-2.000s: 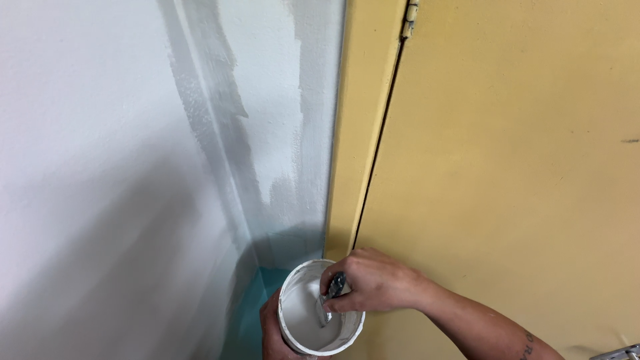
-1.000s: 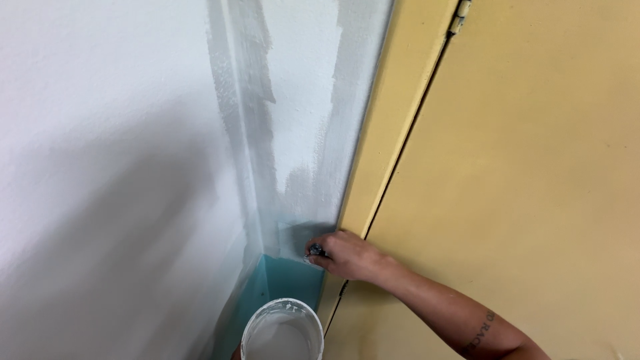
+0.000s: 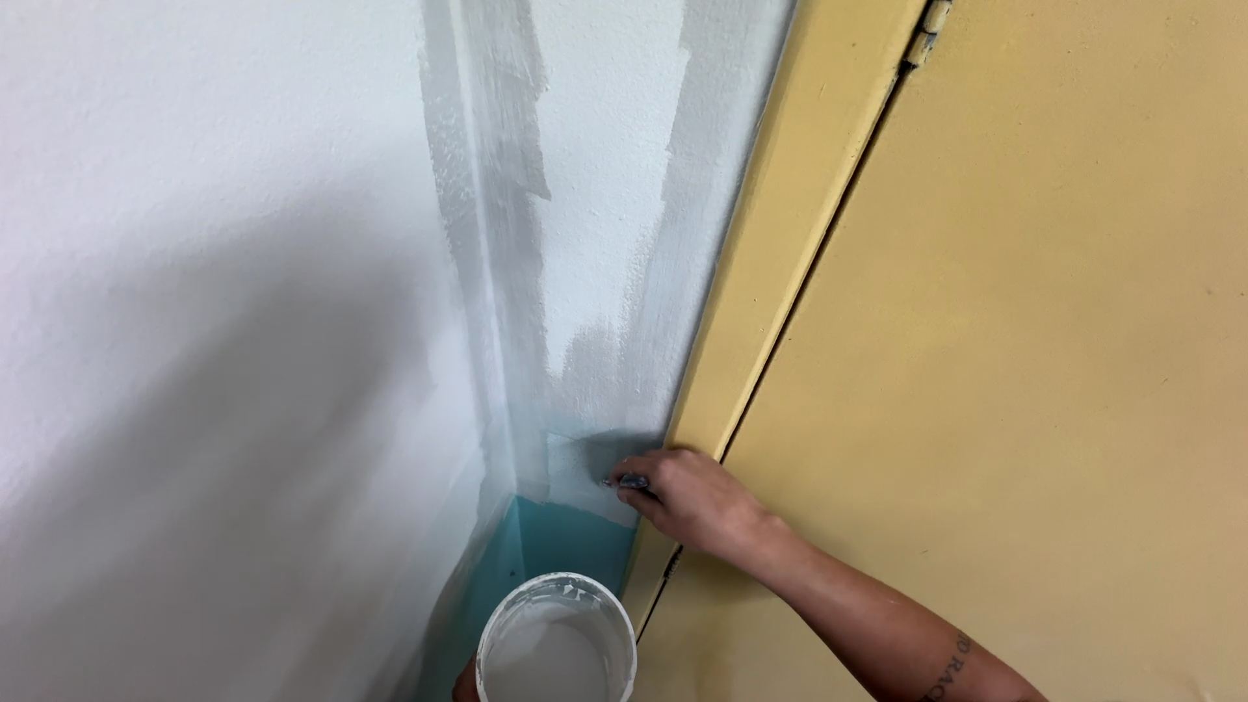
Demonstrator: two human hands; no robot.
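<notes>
My right hand grips a small paintbrush by its dark handle, beside the yellow door frame. The brush's bristles are hard to make out against the narrow wall strip, which bears fresh grey-white paint over white and teal. My left hand shows only at the bottom edge, holding a white plastic tub of pale paint below the brush. Most of that hand is hidden by the tub or out of view.
To the right stand a yellow door frame and a yellow door with a hinge. A white wall with shadows on it meets the strip at a corner. Teal paint covers the lower wall.
My right hand was over the tub with the brush inside it two seconds ago; it has moved to the wall strip. Light paint now covers more of the teal near the brush.
</notes>
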